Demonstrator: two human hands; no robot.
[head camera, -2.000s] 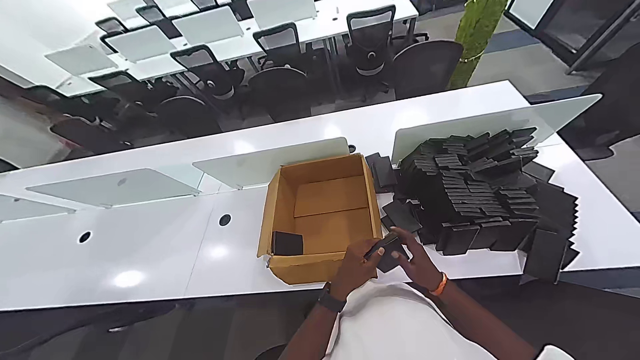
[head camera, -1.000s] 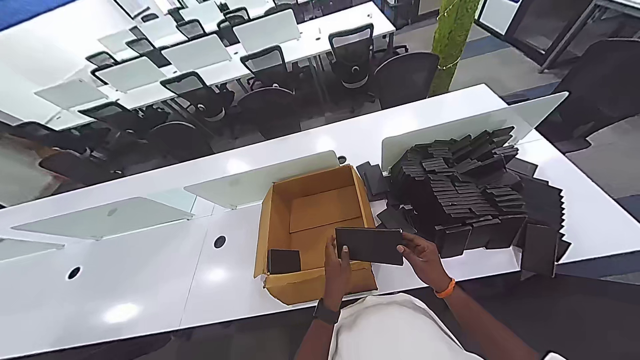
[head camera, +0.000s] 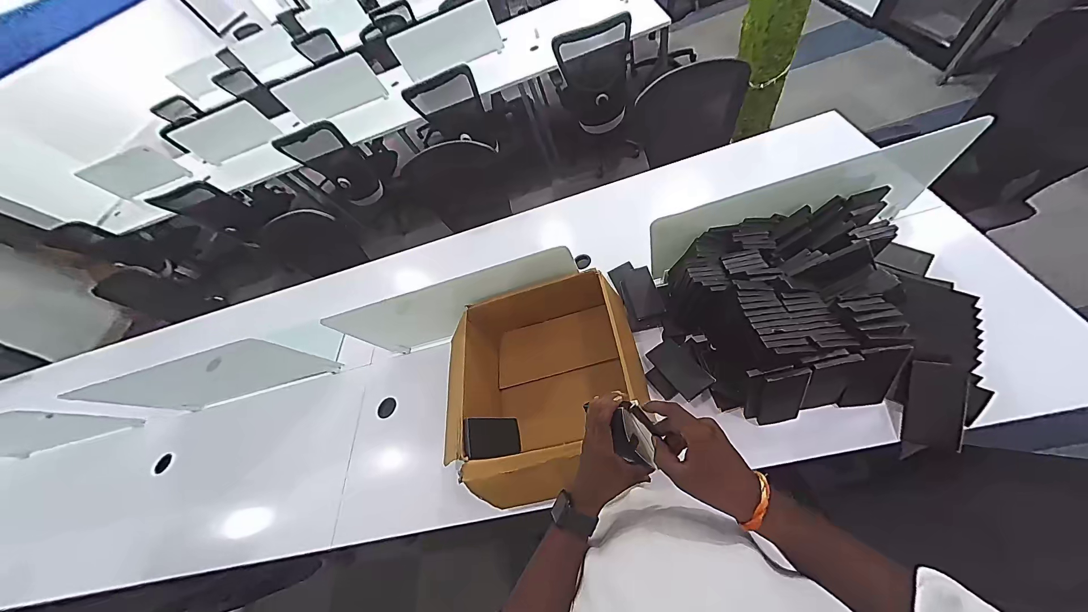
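My left hand (head camera: 602, 455) grips a small black box (head camera: 630, 435) in front of my body, at the near right corner of an open cardboard carton (head camera: 501, 483). My right hand (head camera: 701, 450) has its fingers on the box's right side, at a dark flap or edge; a pale surface shows between them. Inside the carton, one flat black box (head camera: 493, 438) lies in the near left corner. To the right rises a large heap of black flat boxes (head camera: 790, 314), with a few loose ones (head camera: 680, 368) between heap and carton.
The white desk (head camera: 425, 459) carries low frosted divider panels (head camera: 807, 204) and round black cable grommets (head camera: 387, 407). Its near edge runs just in front of my body. Beyond it stand mesh office chairs (head camera: 595, 76) and another row of white desks.
One second ago a black box was held out flat and broad between both hands; now it is turned on edge, closer to my body, with a pale surface showing.
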